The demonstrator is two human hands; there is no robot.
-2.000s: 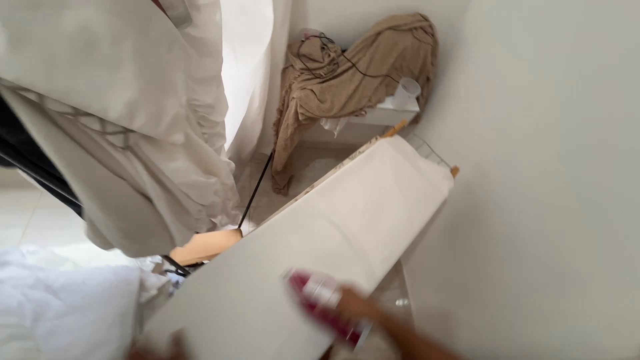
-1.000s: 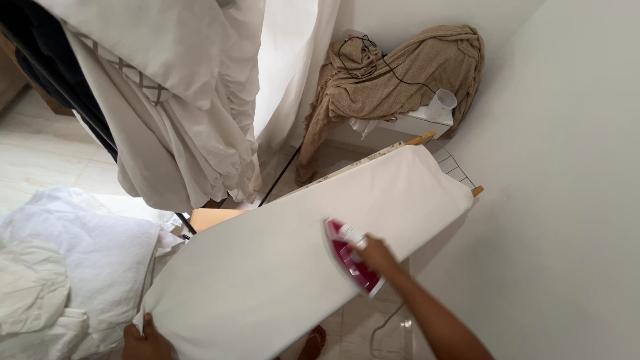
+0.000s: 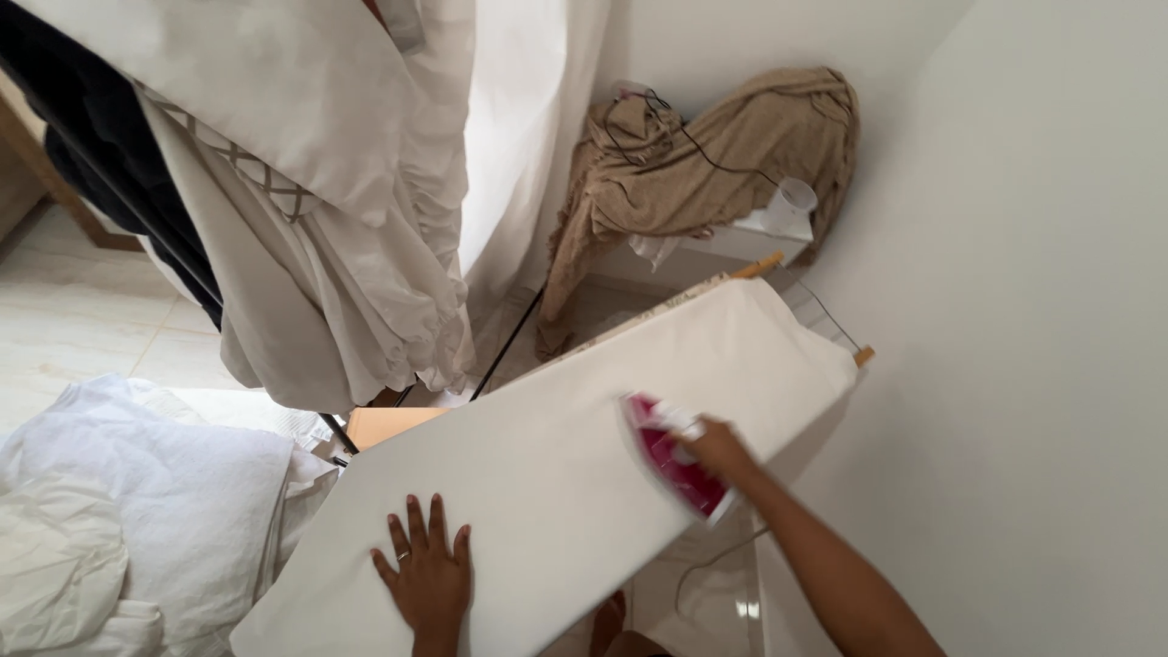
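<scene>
White cloth [image 3: 529, 484] lies over an ironing board that runs from lower left to upper right. My right hand [image 3: 716, 447] grips the handle of a magenta and white clothes iron [image 3: 680, 461], which rests on the cloth near the board's right edge, slightly blurred. My left hand [image 3: 426, 570], with a ring on one finger, lies flat with fingers spread on the cloth at the lower part of the board and holds nothing. The iron's soleplate is hidden beneath it.
Folded white laundry [image 3: 173, 493] is piled at the left. Pale ruffled fabric [image 3: 319, 228] hangs at upper left. Behind the board, a brown cloth [image 3: 712, 173], a black cord and a clear plastic cup [image 3: 789, 205] sit on a white surface. A wall [image 3: 1031, 365] rises at right.
My left hand has moved from the board's lower left edge, where it held the cloth's edge a second ago, onto the cloth with its fingers spread. The iron stays in my right hand.
</scene>
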